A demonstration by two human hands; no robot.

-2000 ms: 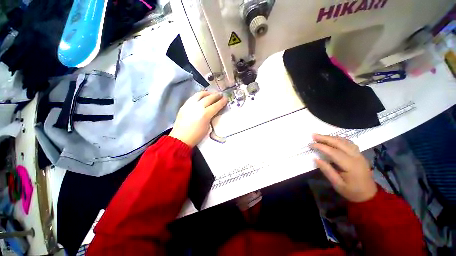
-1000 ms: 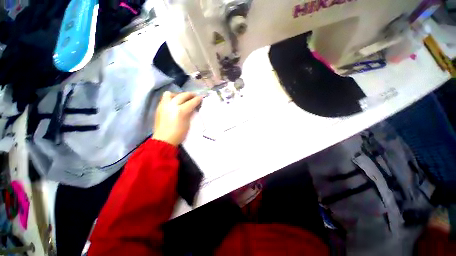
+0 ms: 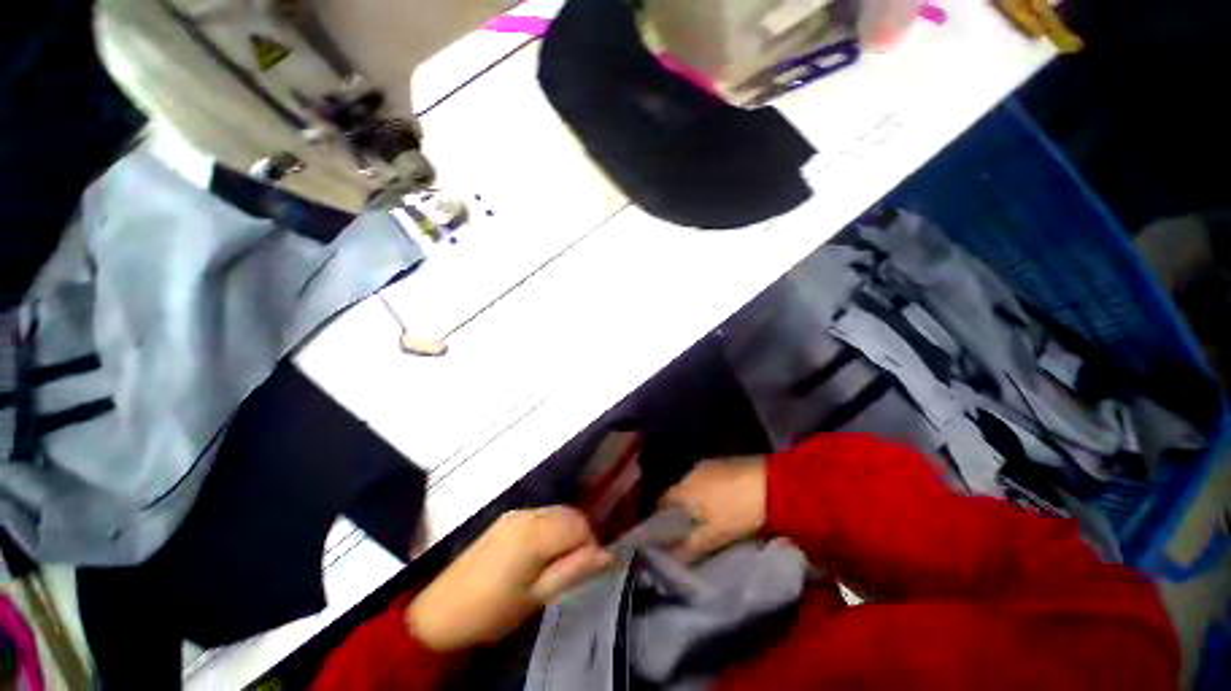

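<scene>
My left hand (image 3: 506, 574) and my right hand (image 3: 716, 510) are close together below the table's front edge. Both hold a grey garment piece (image 3: 583, 634) at its upper edge; it hangs down over my lap. Another grey garment panel (image 3: 176, 311) with black strips lies on the table at the left, its corner reaching the presser foot (image 3: 439, 213). Black cloth (image 3: 270, 473) lies along its near side. The fingertips are slightly blurred.
The sewing machine (image 3: 284, 81) stands at the top. A black curved panel (image 3: 675, 142) lies right of the needle, with dark blue snips (image 3: 814, 62) beyond it. A blue basket (image 3: 1100, 243) below the table edge at right holds a heap of grey and black pieces (image 3: 945, 351).
The view has swung down and right. My left hand has left the panel near the presser foot. My right hand has come back into view, and both hands now hold a grey piece.
</scene>
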